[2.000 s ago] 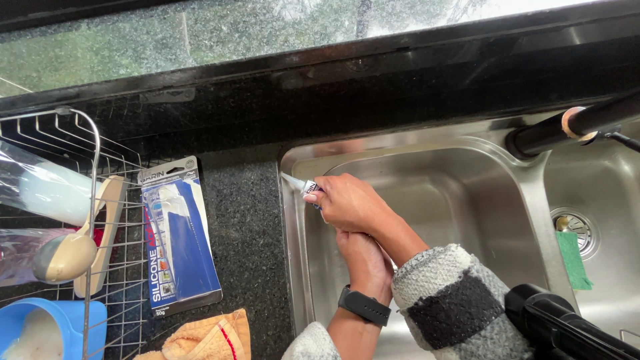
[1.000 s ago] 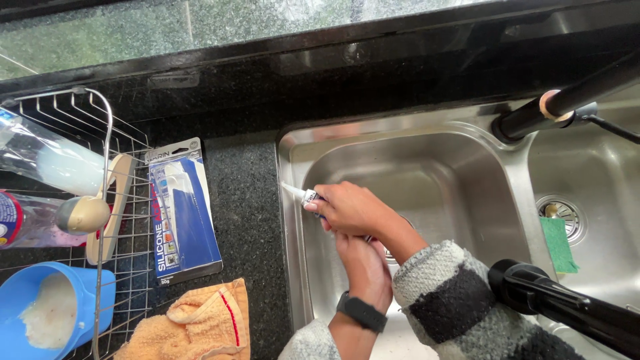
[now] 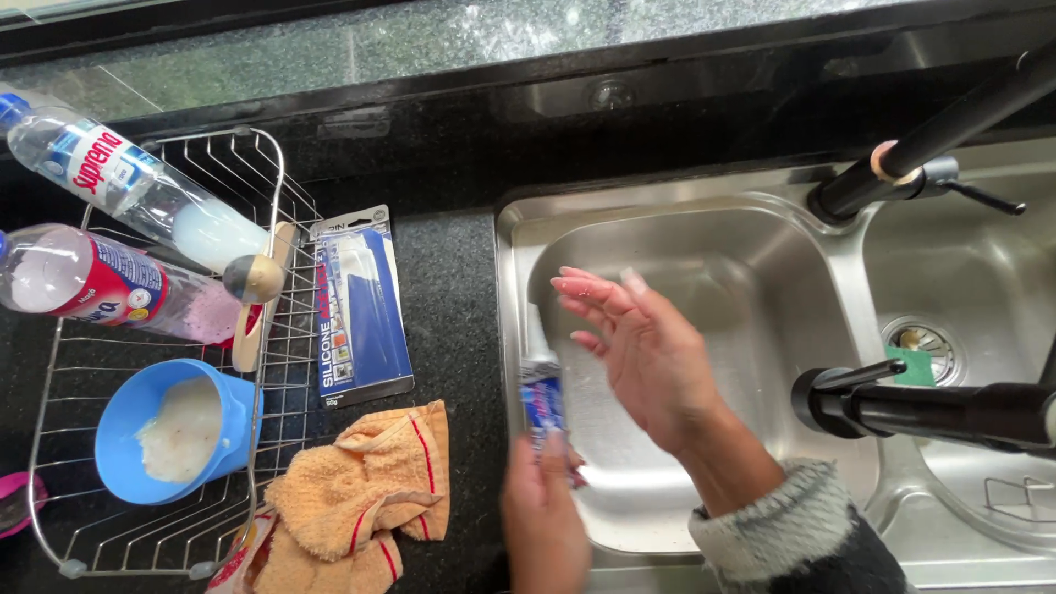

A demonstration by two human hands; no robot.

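My left hand (image 3: 544,511), slightly blurred, grips the lower end of a silicone sealant tube (image 3: 542,404) with a pale nozzle pointing up and away, over the left rim of the steel sink (image 3: 693,239). To its right, above the left basin, my right hand (image 3: 652,355) is raised with the palm turned up and the fingers apart, holding nothing. A small whitish smear shows on its fingers. The blister package for silicone (image 3: 363,305) lies on the dark stone counter, left of the sink.
A wire dish rack (image 3: 280,462) at the left holds two plastic bottles (image 3: 124,177), a blue container (image 3: 177,429) and a brush. An orange cloth (image 3: 363,487) lies beside it. Two black faucets (image 3: 866,177) rise at the sink; a green pad (image 3: 912,365) lies by the right drain.
Both hands were together at the sink's left rim with the tube. They are now apart: my right hand has let go of the tube, and my left hand holds it lower down.
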